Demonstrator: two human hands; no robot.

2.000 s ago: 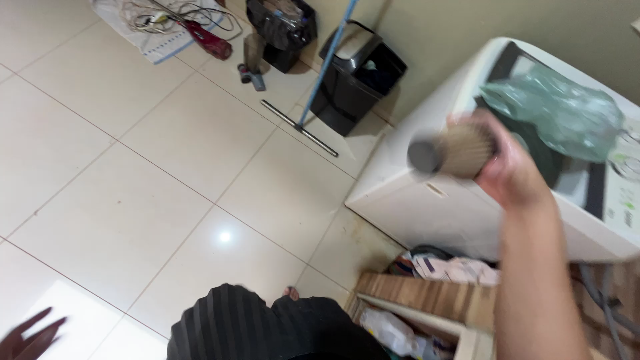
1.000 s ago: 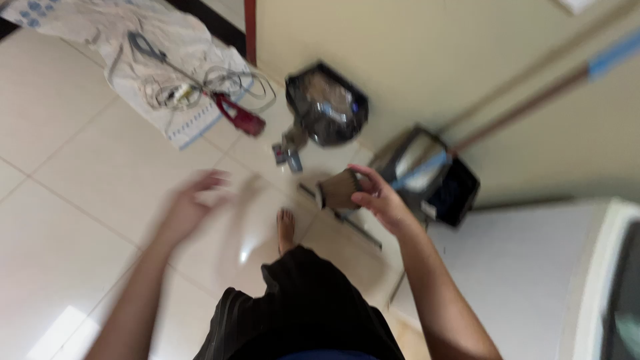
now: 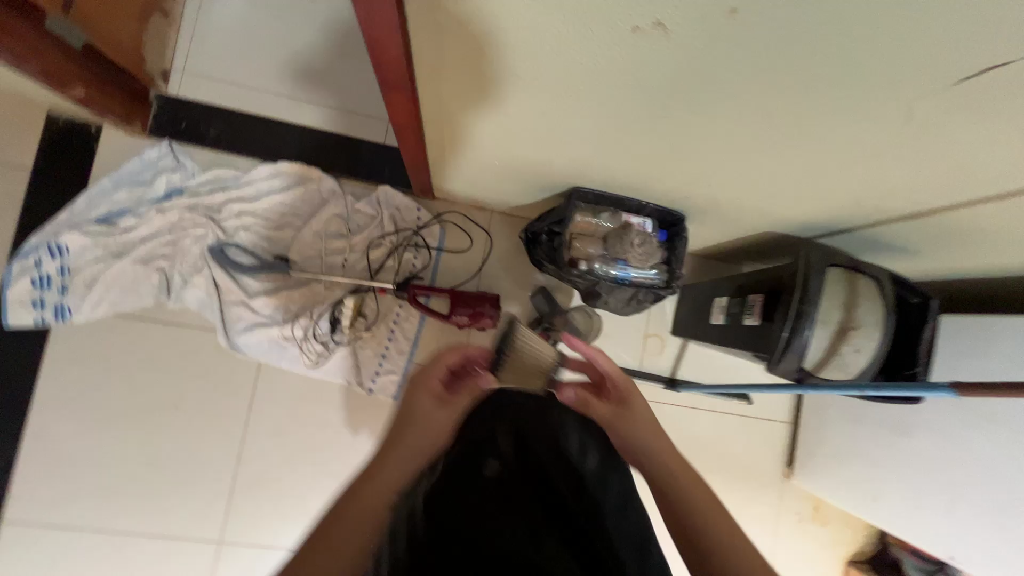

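Note:
A pleated, cylindrical filter [image 3: 525, 358] is between my two hands, low in the middle of the view. My left hand [image 3: 462, 376] touches its left side and my right hand [image 3: 594, 382] has its fingers at its right side. Just beyond it lie grey plastic parts [image 3: 578, 322] on the tiles, somewhat blurred. The red body of a stick vacuum cleaner [image 3: 460, 307] lies to the upper left, its metal tube and grey handle [image 3: 244, 261] resting on a white cloth [image 3: 200, 296] with blue marks.
Dark cables [image 3: 432, 240] lie coiled on the cloth. A bin lined with a black bag [image 3: 604, 296] holds bottles and waste by the wall. To its right are a black lidded bin [image 3: 740, 316], a squeegee with a blue pole [image 3: 848, 390] and a white appliance [image 3: 904, 456]. A red door frame [image 3: 398, 96] stands above.
The filter was in my right hand alone; my left hand has come in from the left and now touches it too. The view has moved from the washing machine toward the cloth and bins.

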